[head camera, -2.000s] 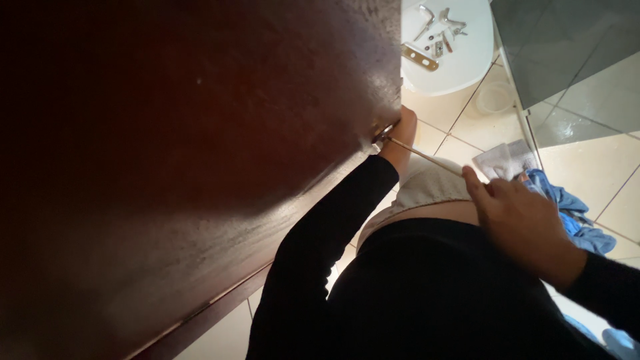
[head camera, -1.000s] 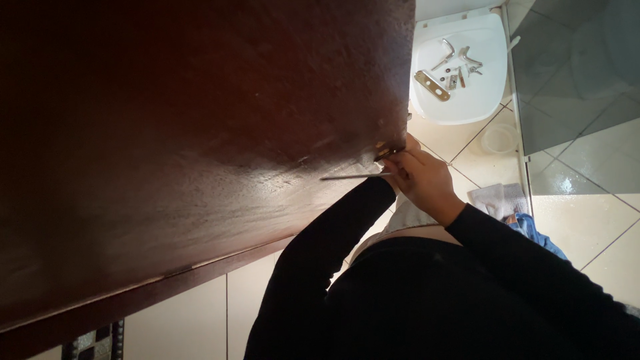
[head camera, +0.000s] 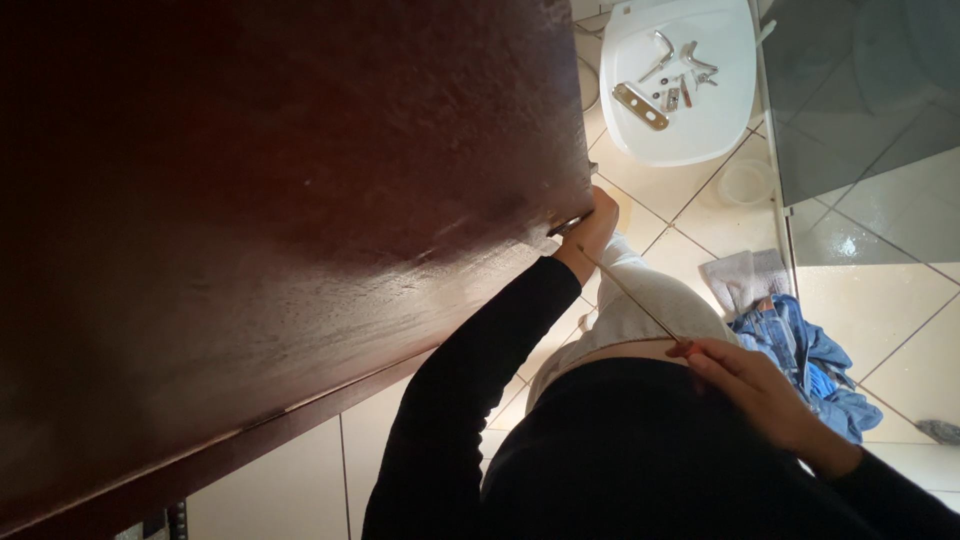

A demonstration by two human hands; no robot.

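A dark brown wooden door [head camera: 337, 187] fills the left of the view. At its edge, my left hand [head camera: 600, 217] reaches round beside a metal door fitting [head camera: 566, 225]; its fingers are mostly hidden, so its grip cannot be told. My right hand [head camera: 742, 382] holds a screwdriver, its handle covered by the fingers. The long thin screwdriver shaft [head camera: 630, 292] points up and left, its tip over my left wrist. On a white toilet lid [head camera: 675, 146] lie a brass-coloured lock plate [head camera: 640, 106], two metal door handles [head camera: 661, 56] and several small parts.
Blue denim clothing [head camera: 810, 360] lies in a heap on the tiled floor [head camera: 885, 322], beside a grey cloth [head camera: 746, 277]. A translucent round tub [head camera: 746, 181] stands below the toilet. A glass panel [head camera: 862, 135] rises at the right.
My right hand has drawn back from the door edge to the lower right with the screwdriver, whose tip now points at the door side. My left hand stays at the door edge.
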